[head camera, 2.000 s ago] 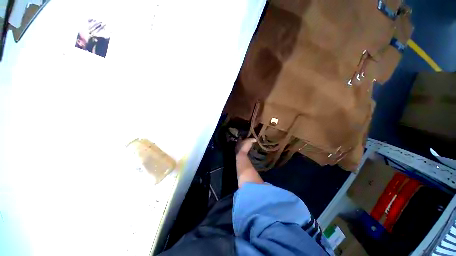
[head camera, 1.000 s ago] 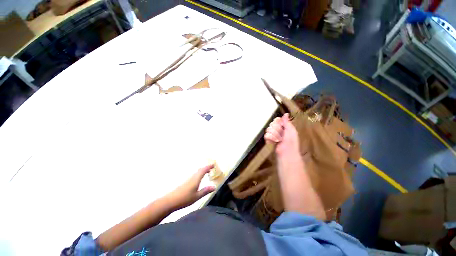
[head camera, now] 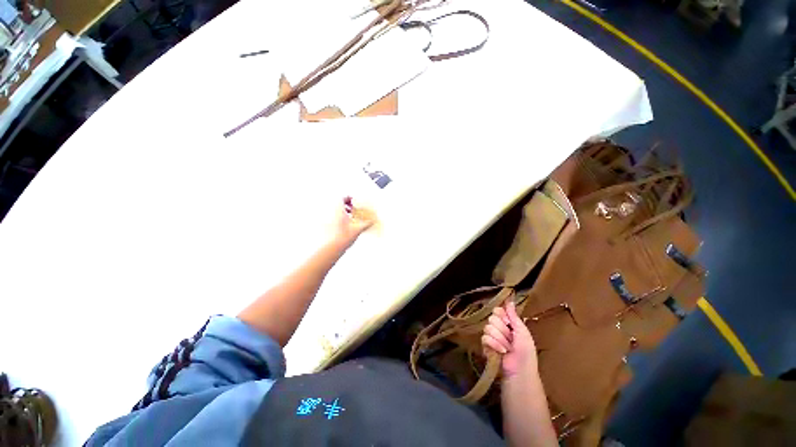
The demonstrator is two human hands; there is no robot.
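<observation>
My left hand is over the white table, closed around the amber glue bottle, which is mostly hidden by the hand and overexposed. My right hand is closed on a brown strap beside the table's near right edge. The strap loops down at the left side of a layered pile of brown bag bodies, which hangs beside the table. Dark strips and small shiny bits show on the pile.
Long brown straps and notched brown pieces lie on the table's far side. A small dark printed patch lies beyond my left hand. A brown bundle is at the lower left.
My left hand has closed on the bottle and moved it away from the table edge. My right hand has moved lower beside the pile, still on a strap. The view has shifted.
</observation>
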